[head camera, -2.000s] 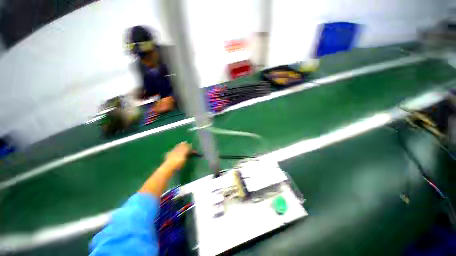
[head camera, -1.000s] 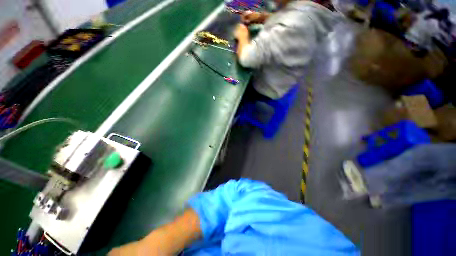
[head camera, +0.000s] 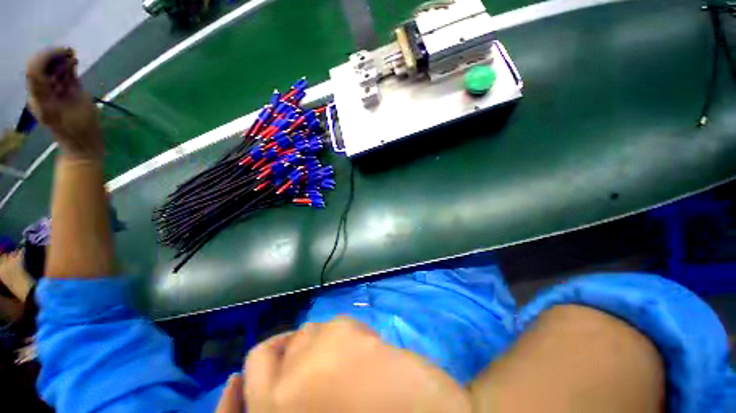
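Observation:
A pile of black cable leads with blue and red ends lies on the green bench, tips toward the press. The white bench press stands right of it, with a green button and a silver clamp. My left hand is raised at the far upper left, away from the pile, blurred with fingers curled; whether it holds anything is unclear. My right hand is large and blurred at the bottom, near my body; its fingers are bent and their tips partly hidden.
A thin black cord runs from the press over the bench's near edge. A white strip crosses behind the pile. Dark cables lie at the upper right. Part of another person shows at the left edge.
The view has swung from the aisle on the right back to the bench. The press now shows at upper centre, the pile is in full view, and my left arm reaches out at the left.

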